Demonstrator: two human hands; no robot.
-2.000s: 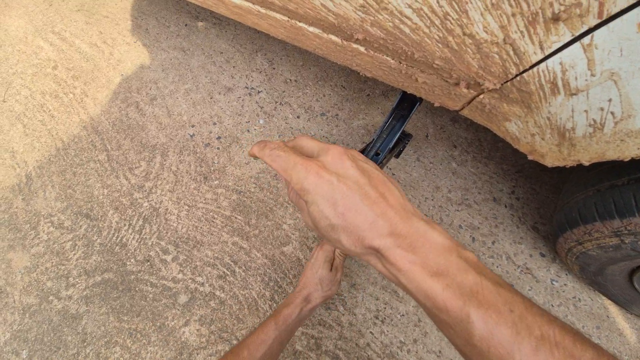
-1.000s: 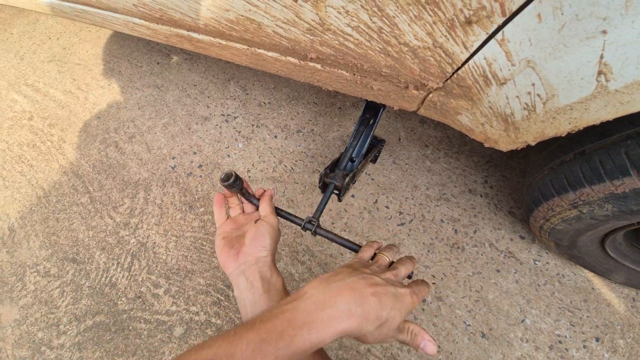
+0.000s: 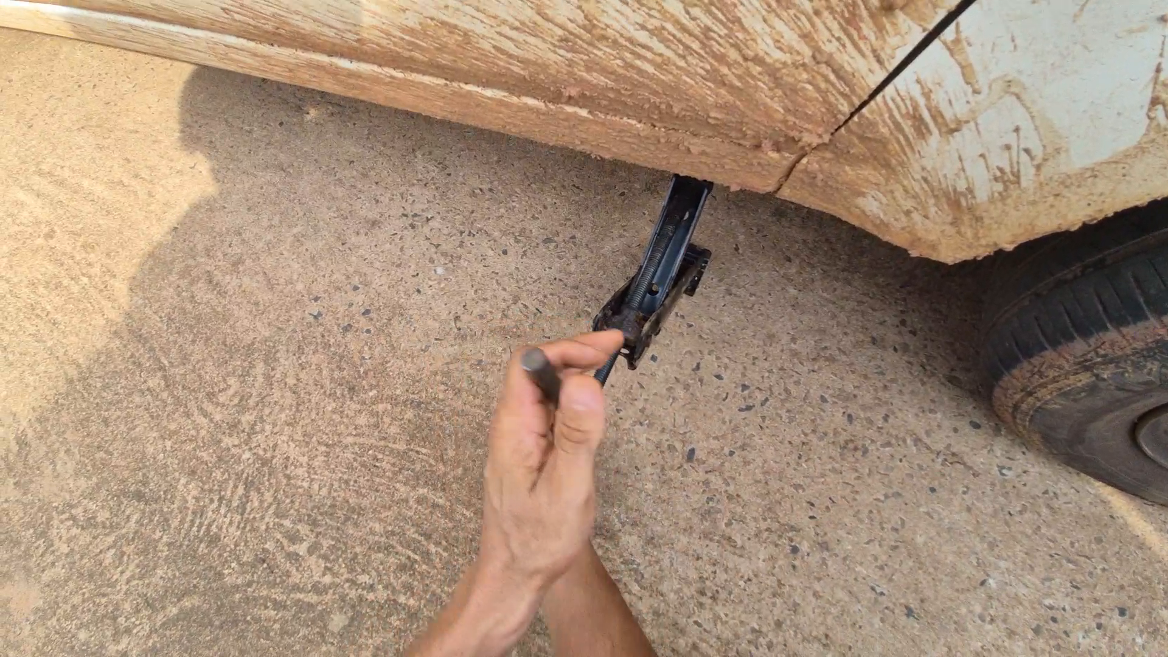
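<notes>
A black scissor jack [image 3: 659,265] stands under the muddy sill of a white car [image 3: 547,123]. Its threaded screw points down toward my hands. In the lower middle, my left hand [image 3: 540,447] is closed around a dark metal bar [image 3: 540,367], whose round end pokes up between thumb and forefinger. The fingers are close to the jack's lower joint. My right hand lies hidden behind the left one; only its forearm shows, so its grip cannot be seen. The rest of the bar is also covered.
A muddy car tyre [image 3: 1086,338] stands at the right, below the wheel arch. Rough concrete ground [image 3: 274,411] surrounds the jack. The car's low sill runs across the top. Shadow covers much of the ground.
One second ago the bar lay crosswise with my hands apart along it; now its end points up and my hands overlap. My left hand has moved from its outstretched position to close around the bar.
</notes>
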